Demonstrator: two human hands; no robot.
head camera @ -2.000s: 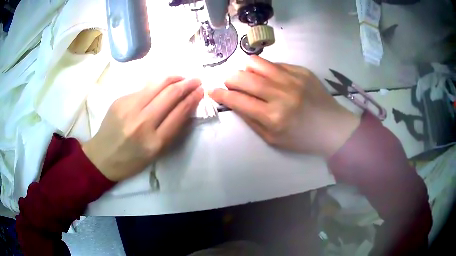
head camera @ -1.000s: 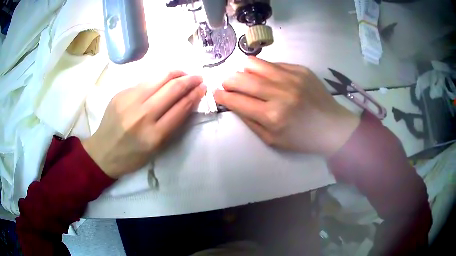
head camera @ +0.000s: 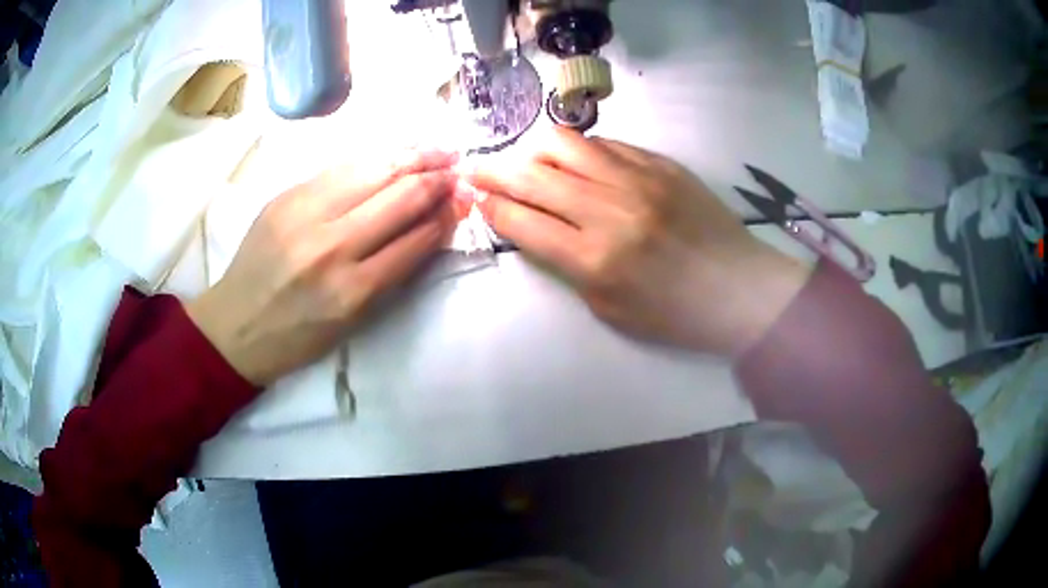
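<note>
My left hand [head camera: 333, 258] and my right hand [head camera: 626, 236] meet fingertip to fingertip just in front of the sewing machine's needle plate [head camera: 506, 101]. Their fingertips pinch a small piece of white fabric [head camera: 474, 233], whose lower end hangs between them. Glare from the lamp washes out the fabric at the fingertips, so its exact shape is hidden. The needle area stands above the plate at the top centre.
A grey-blue rounded bar [head camera: 305, 57] is left of the needle. A cream ribbed knob [head camera: 585, 78] is right of it. White cloth [head camera: 115, 161] is heaped at left. Pink-handled snips [head camera: 810, 224] lie open at right, below a white label bundle [head camera: 842, 86].
My fingertips have moved slightly up toward the needle plate with the fabric between them. The whole view has also shifted a little.
</note>
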